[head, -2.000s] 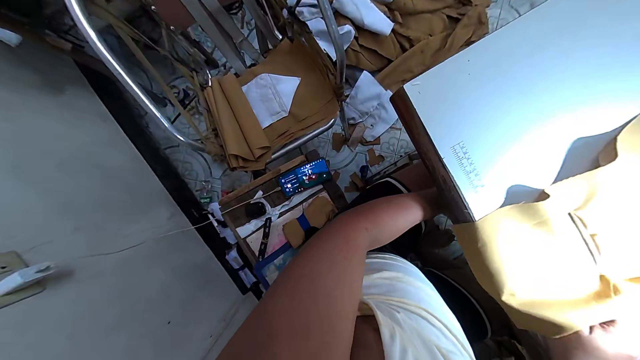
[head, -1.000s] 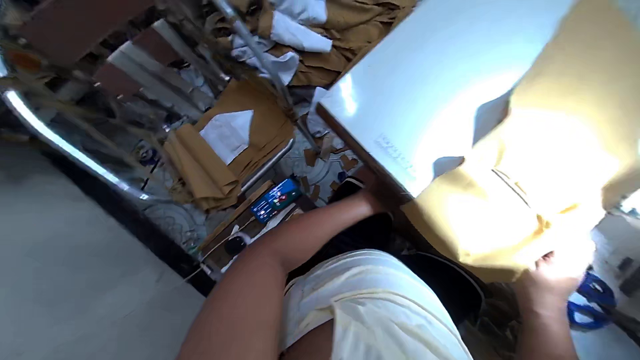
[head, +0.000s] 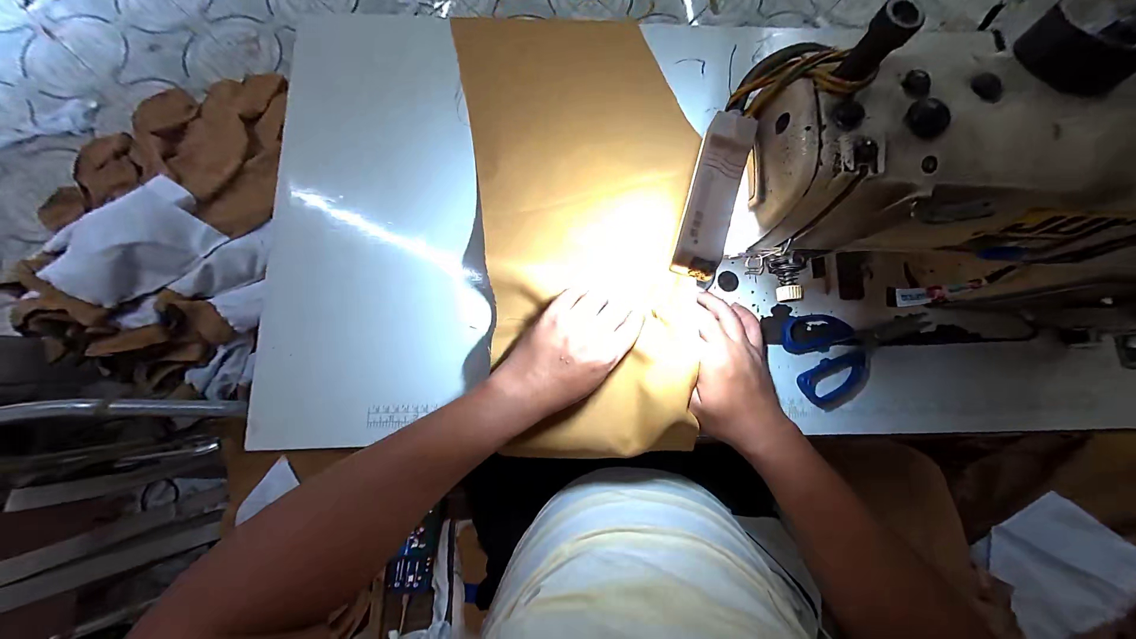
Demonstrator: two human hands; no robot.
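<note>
A long piece of tan fabric lies over the white sewing table, its near end bunched at the front edge. My left hand rests on the fabric, palm down with the fingers curled; glare hides whether it pinches any cloth. At the right edge of the fabric, my right hand grips the gathered cloth, fingertips near the needle area of an industrial sewing machine. A lamp unit on the machine head lights the cloth brightly. Blue-handled scissors lie just right of my right hand.
Brown and white cloth pieces are heaped left of the table. A metal chair frame stands at the lower left, and a phone lies below the table edge. White cloth is at the lower right.
The view has swung from the floor and chair to the table and machine. My left hand, earlier down by the table's edge, is now on top of the tan fabric.
</note>
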